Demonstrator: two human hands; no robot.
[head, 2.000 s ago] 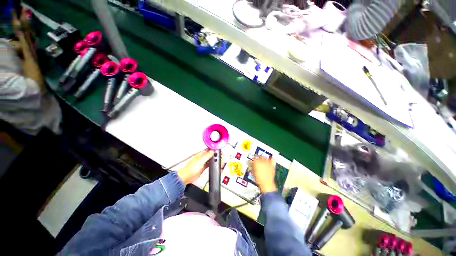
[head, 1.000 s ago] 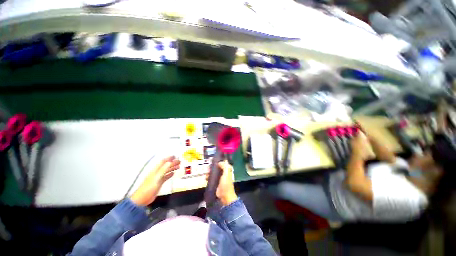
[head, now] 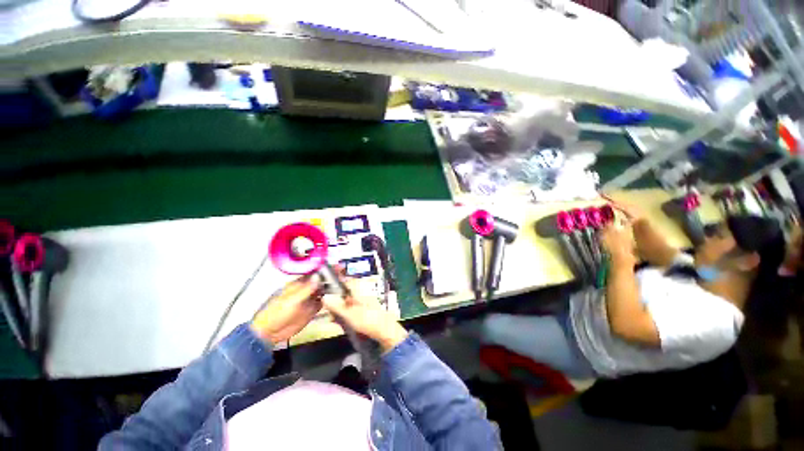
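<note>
A hair dryer with a magenta head ring (head: 298, 248) is in front of me, over the left part of the white test panel (head: 384, 301). My left hand (head: 291, 308) is at the upper handle, just below the head. My right hand (head: 366, 319) is closed round the grey handle a little lower down. The dryer's head and my hands hide part of the panel. Two small displays (head: 357, 267) show right of the head. A dark cord or plug lies at the panel's right side.
Two dryers (head: 480, 223) lie right of a white boxed instrument (head: 447, 264). Several more lie by a seated person (head: 657, 308) at the right. Others lie at the far left on the bench (head: 159, 291). A shelf (head: 353, 55) runs above the back. Bagged parts (head: 529, 163) lie behind.
The view has swung to the right. The dryer has moved left and turned from a second ago, its ring now facing up. My left hand has closed in to the dryer's handle beside my right.
</note>
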